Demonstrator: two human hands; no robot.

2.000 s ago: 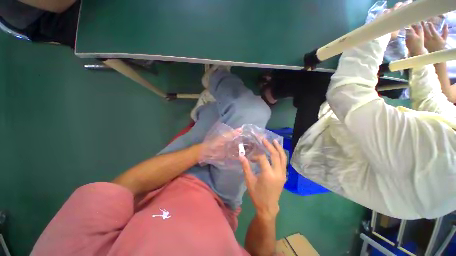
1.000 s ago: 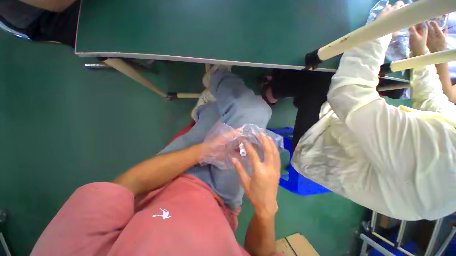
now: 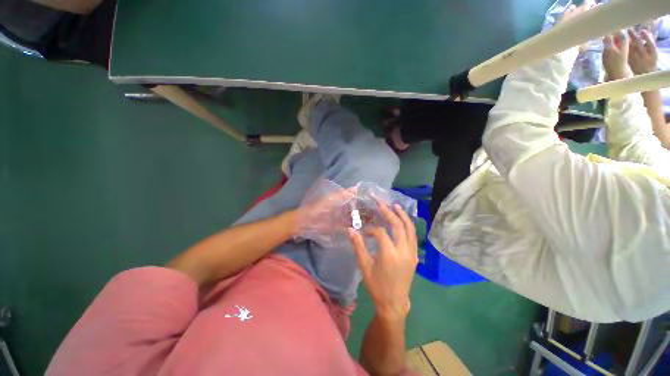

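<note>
A thin, creased clear poly bag (image 3: 330,233) is held over my grey-trousered lap. A small white piece (image 3: 356,219) shows through the film near its middle, with a faint round clear outline around it. My left hand (image 3: 323,211) is seen through the film and holds the bag from its left side; its fingertips are blurred by the film. My right hand (image 3: 386,253) is at the bag's right side, its thumb just below the white piece and its fingers curled on the film.
A green-topped table (image 3: 294,44) is ahead, with cream pipe posts (image 3: 544,48) at the right. A person in a pale jacket (image 3: 566,191) sits at the right. A blue bin (image 3: 444,261) and a cardboard box (image 3: 437,361) are on the floor. Another person's arm is at top left.
My right hand's fingers spread over the bag, then curl back around its right side. The white piece has tilted slightly. My left hand has stayed in place.
</note>
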